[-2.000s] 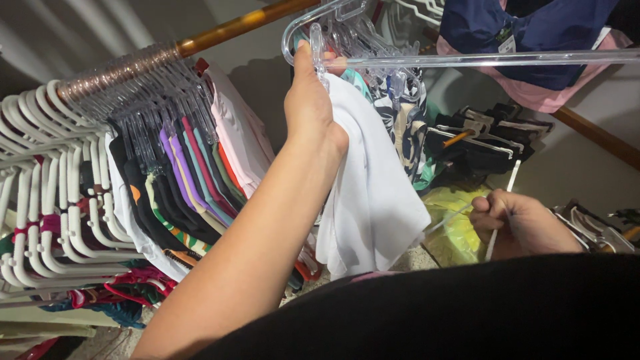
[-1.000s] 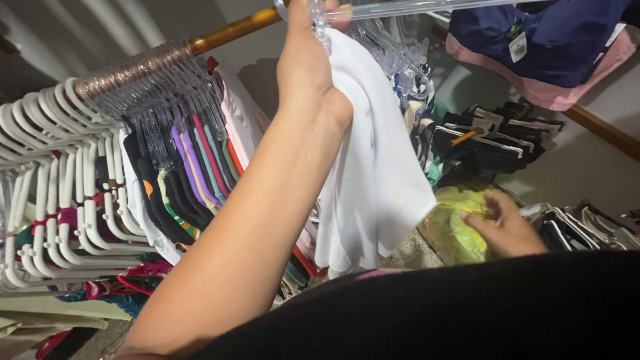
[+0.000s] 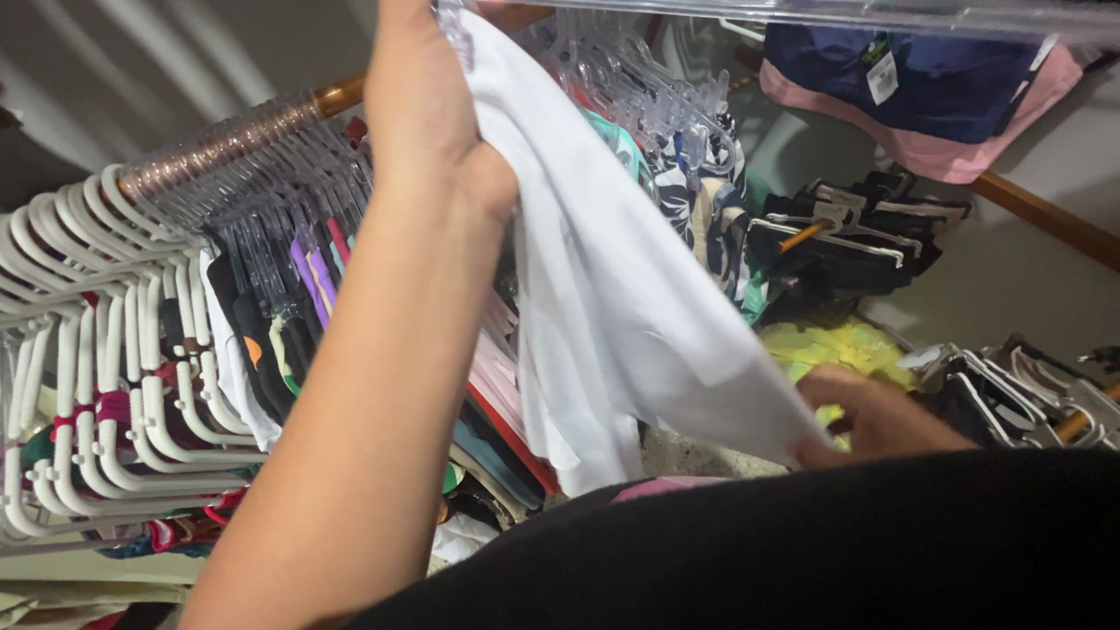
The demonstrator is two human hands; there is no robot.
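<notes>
My left hand (image 3: 429, 114) is raised at the top, its fingers partly cut off by the frame edge, gripping the upper end of a white cloth garment (image 3: 612, 271) and part of a clear plastic hanger (image 3: 457, 31). The white garment hangs down and to the right from it. At its lower right corner, my right hand (image 3: 862, 416) is blurred, with thumb and fingers at the fabric's edge. Behind that hand lies yellow translucent plastic (image 3: 840, 346).
White hangers (image 3: 96, 210) and clear hangers crowd a wooden rod (image 3: 341, 94) at left. Patterned clothes (image 3: 700, 192) hang behind the white garment. A navy garment (image 3: 927, 79) and a pink garment (image 3: 967, 162) hang upper right. Black garments on hangers (image 3: 840, 227) are below them.
Two seconds ago my right hand held a thin white strip; one second ago it was at the yellow plastic. Now it is at the white garment's lower corner, which is drawn out to the right.
</notes>
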